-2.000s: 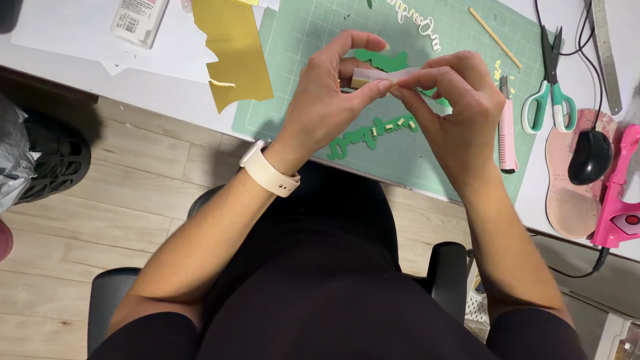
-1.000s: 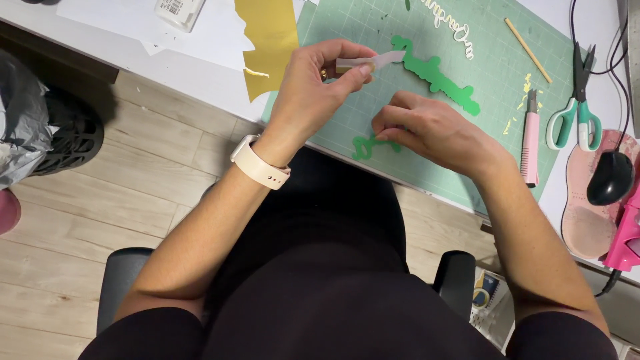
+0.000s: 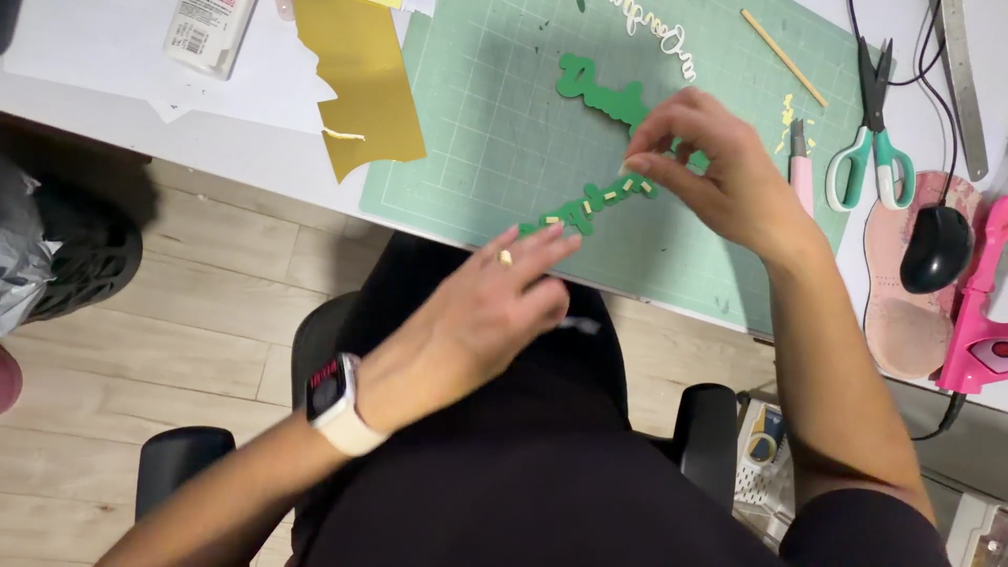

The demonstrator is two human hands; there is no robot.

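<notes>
My left hand (image 3: pixel 496 307) is at the near edge of the green cutting mat (image 3: pixel 488 157), its fingers spread at the lower left end of a green cut-out lettering piece (image 3: pixel 577 214). That piece bears several small pale foam-like strips. My right hand (image 3: pixel 701 165) hovers over its right end with thumb and forefinger pinched; a small pale bit shows at the tips. A wider green cut-out (image 3: pixel 606 100) lies behind, partly under my right hand. White script lettering (image 3: pixel 665 35) lies farther back. A whitish strip (image 3: pixel 579 324), blurred, shows below my left fingers against the dark clothing.
Right of my right hand are a pink craft knife (image 3: pixel 800 169), yellow scraps (image 3: pixel 786 118), a wooden stick (image 3: pixel 783 57), scissors (image 3: pixel 874 126), a black mouse (image 3: pixel 937 248), a pink glue gun (image 3: pixel 980 315) and a metal ruler (image 3: pixel 965 94). Gold card (image 3: pixel 362 87) and a white bottle (image 3: pixel 209 35) lie left.
My left hand has come down from the wide green cut-out to the mat's near edge; the whitish strip it held is now below its fingers. My right hand has moved up and right, off the strip-bearing piece.
</notes>
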